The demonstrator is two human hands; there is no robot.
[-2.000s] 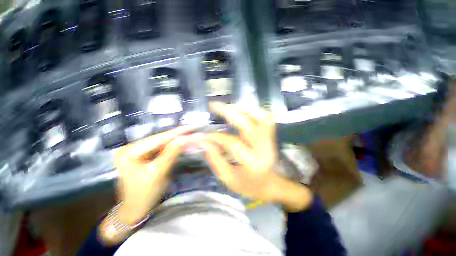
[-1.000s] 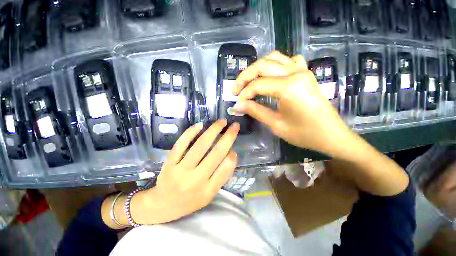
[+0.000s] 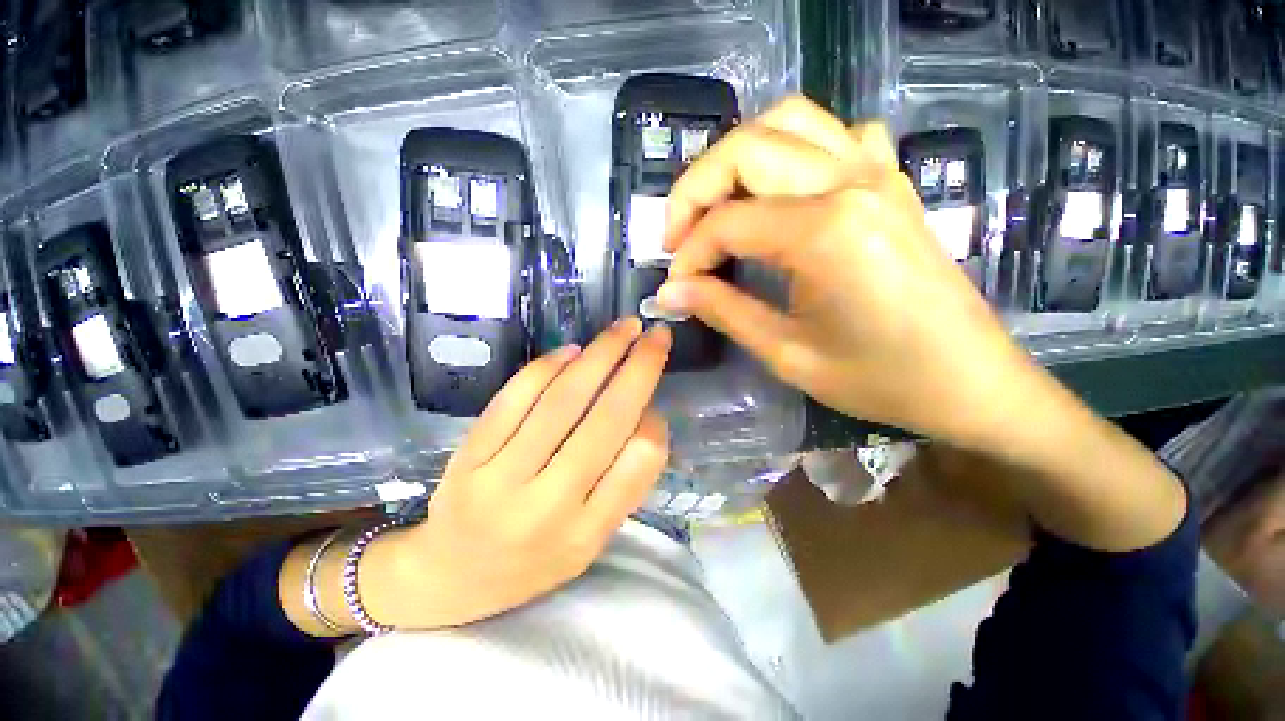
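A black phone housing lies back face up in a clear blister tray, partly hidden by my right hand. My right hand pinches a small pale oval adhesive pad between thumb and index finger, at the housing's lower part just below its white label. My left hand lies flat, fingers apart, its fingertips at the housing's lower left edge beside the pad. It holds nothing visible. The neighbouring housing on the left bears a pale oval pad under its label.
More housings with oval pads lie further left. A second clear tray with housings is on the right, past a dark green strip. Below the bench edge are a brown cardboard box and a crumpled pale item. Part of a person shows at the far right.
From a blurred view with both hands together before the tray, my hands moved onto the housing. Over the last second they hardly moved; the pad now sits slightly lower against the housing.
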